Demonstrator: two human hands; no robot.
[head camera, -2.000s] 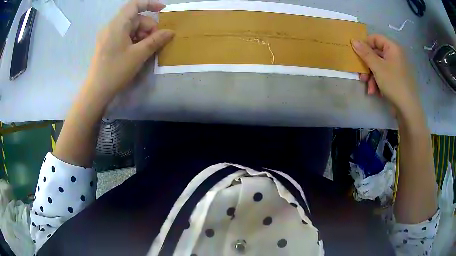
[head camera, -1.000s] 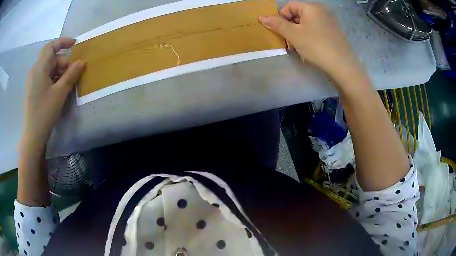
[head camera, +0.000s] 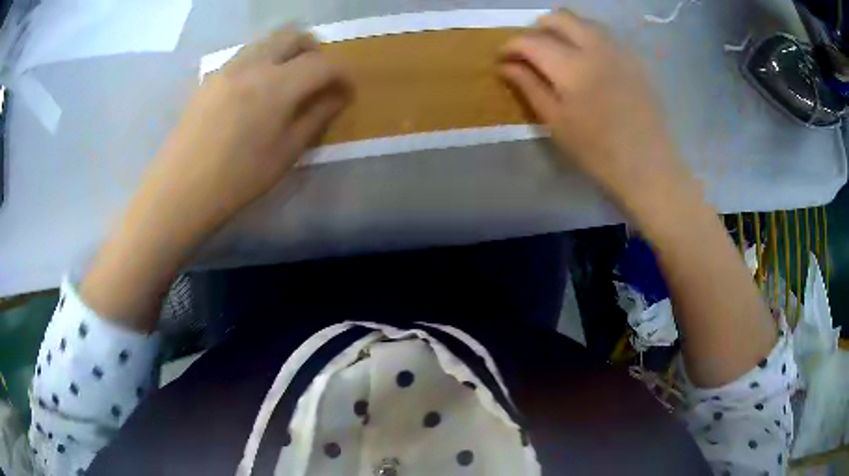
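Observation:
The mustard-brown card template (head camera: 424, 79) lies on the white fabric piece (head camera: 437, 139) near the table's front edge. White borders show along its far and near long sides. My left hand (head camera: 270, 102) is over the left part, blurred, fingers curled down on or just above the card. My right hand (head camera: 582, 88) is over the right end, fingers bent at the card, also blurred. Both hands hide the ends of the card, and whether either grips it cannot be told.
The steam iron (head camera: 791, 79) stands at the table's right side. White cut pieces (head camera: 112, 28) lie at upper left. Thread ends (head camera: 672, 13) lie at upper right. A yellow wire basket (head camera: 777, 246) with white and blue scraps is below at right. The grey table (head camera: 419, 200) has a rounded edge.
My hands have come closer together over the card, the left moving inward from its left end. The view has shifted, and the loose thread on the card no longer shows clearly.

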